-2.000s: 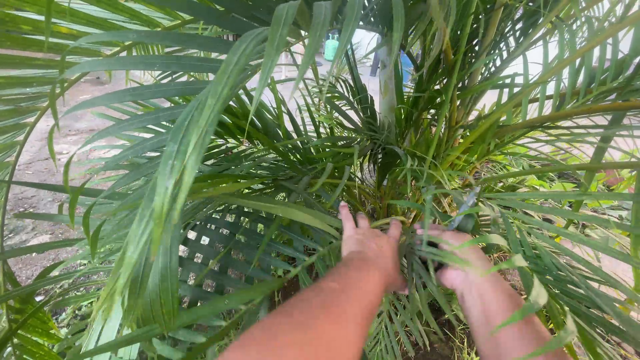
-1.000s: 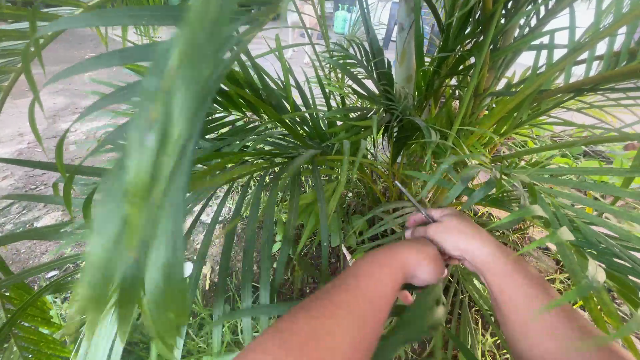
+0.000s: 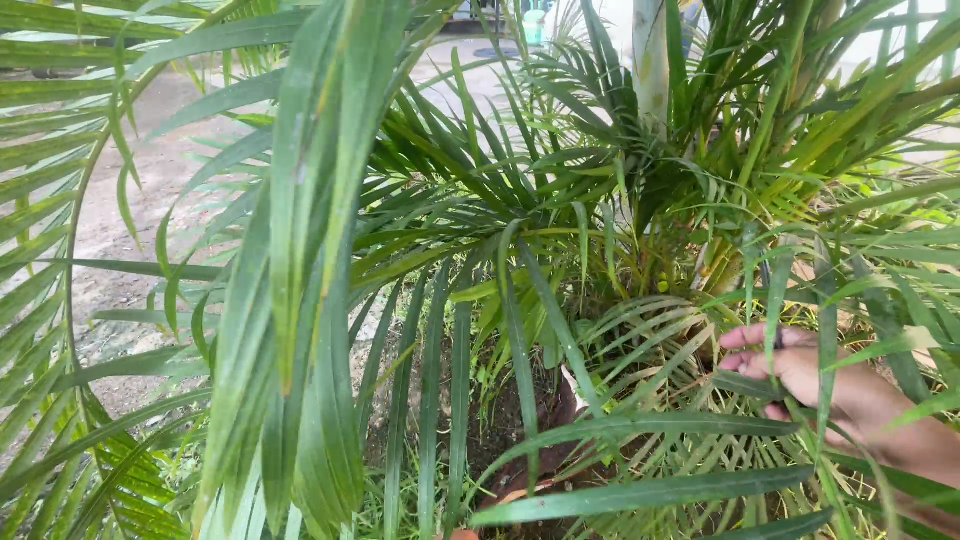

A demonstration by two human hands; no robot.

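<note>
My right hand (image 3: 825, 382) reaches in from the right edge among the leaflets of a green palm frond (image 3: 825, 472). Its fingers point left, partly bent, beside the low leaves near the palm's base (image 3: 720, 262). Leaflets cross in front of the hand, and whether it grips anything cannot be told. A dark band shows at one finger. My left hand is not visible. The slim tool seen earlier cannot be made out clearly.
Broad hanging palm leaflets (image 3: 315, 225) fill the left foreground. A pale palm stem (image 3: 651, 67) rises behind the base. Dry brown leaf matter (image 3: 551, 435) lies on the soil below. Bare ground (image 3: 135, 187) and a light green container (image 3: 533, 26) are farther back.
My left hand has left the view; it was beside the right hand before. My right hand now shows farther right, behind leaflets. The thin pointed tool seen at it one second ago is no longer plain.
</note>
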